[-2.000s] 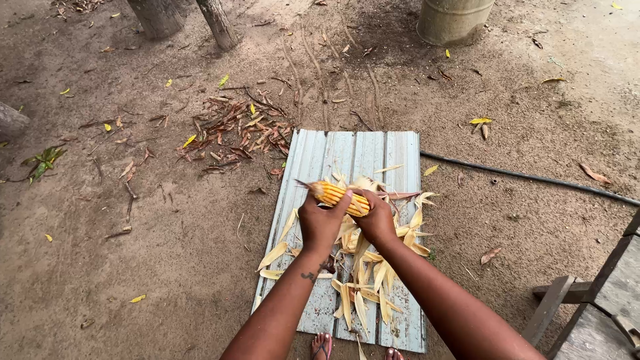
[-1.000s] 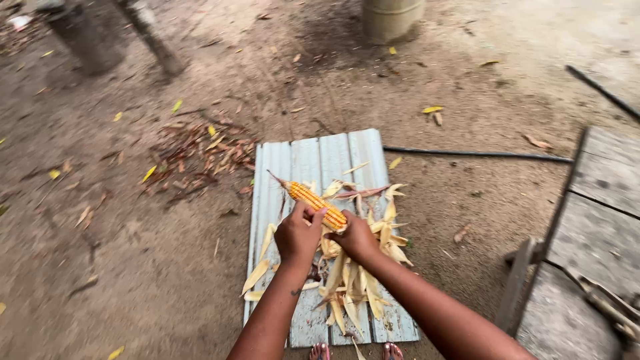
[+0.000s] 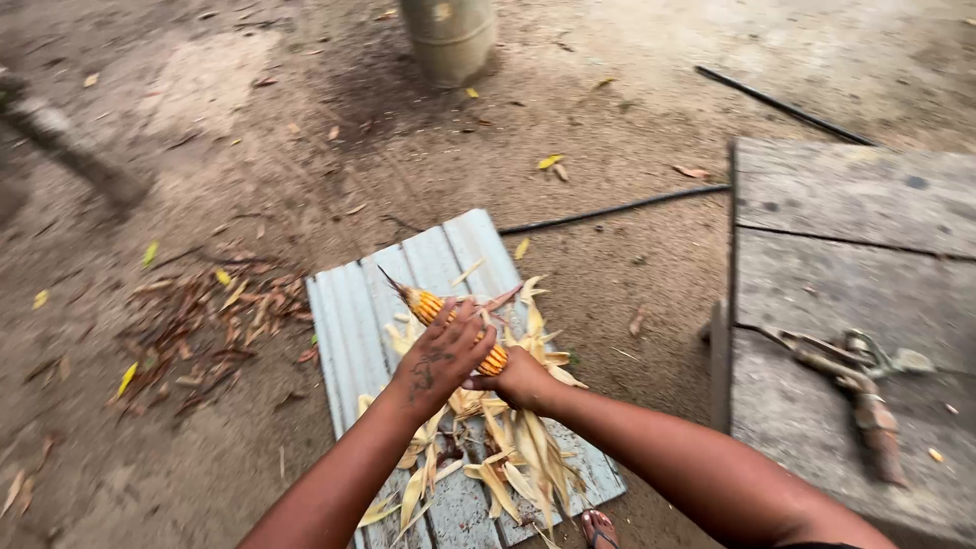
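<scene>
Both my hands hold an ear of corn (image 3: 494, 361) with yellow-orange kernels and a dark, dry tip that points up and left. My left hand (image 3: 440, 358) lies over the middle of the ear, fingers laid across it. Gripping the lower right end, my right hand (image 3: 522, 379) is closed around the base. Pale dry corn husks (image 3: 499, 473) are strewn beneath on a corrugated metal sheet (image 3: 343, 320), and some hang just below my right hand.
A weathered wooden table (image 3: 839, 290) stands at the right, bearing a rusty metal tool (image 3: 875, 423). A black hose (image 3: 618, 210) crosses the dirt. Dry leaves (image 3: 221, 328) lie left of the sheet. A large drum-like container (image 3: 450, 38) and a wooden post (image 3: 76, 156) stand farther off.
My left hand has moved from gripping the ear's side to lying across its top. The view has turned right, showing more of the table.
</scene>
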